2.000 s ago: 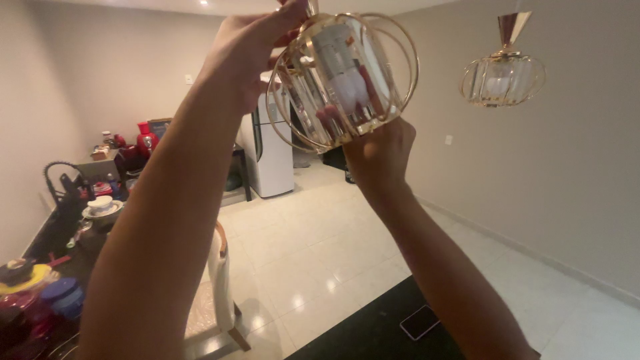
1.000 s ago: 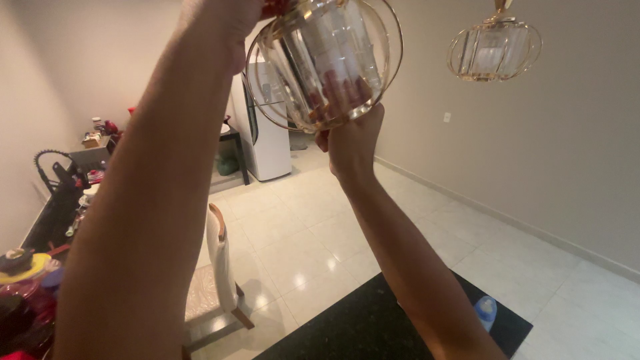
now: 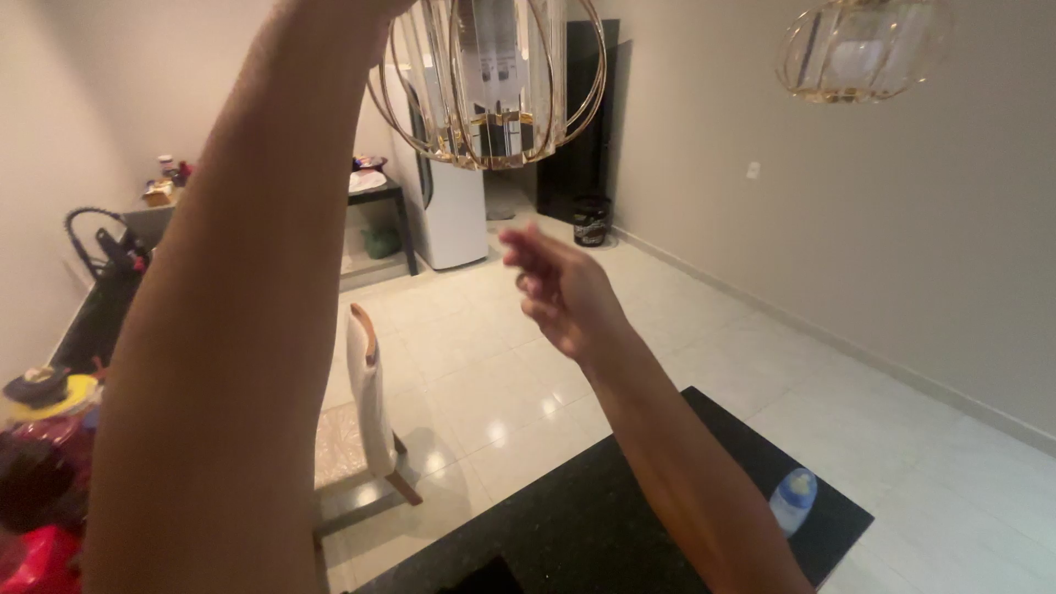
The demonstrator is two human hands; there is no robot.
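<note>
A pendant lamp with clear glass panels and gold wire rings (image 3: 495, 91) hangs at the top centre, its upper part out of frame. My left hand (image 3: 375, 12) is at the top edge beside the lamp's upper left; its fingers are cut off, so its grip cannot be seen. Below the lamp and apart from it, my right hand (image 3: 561, 289) is raised, slightly blurred, its fingers partly bent and nothing in them.
A second pendant lamp (image 3: 862, 58) hangs at the upper right. Below are a black table top (image 3: 569, 511) with a baby bottle (image 3: 794, 502) and a chair (image 3: 367, 396). Farther back stand a white refrigerator (image 3: 458, 214) and a black wastebasket (image 3: 591, 223). A cluttered dark counter (image 3: 99, 322) runs along the left.
My right hand has come away from the lamp's underside and moved down. The lamp sits higher in view, and the view has shifted. The bottle on the table is now fully visible.
</note>
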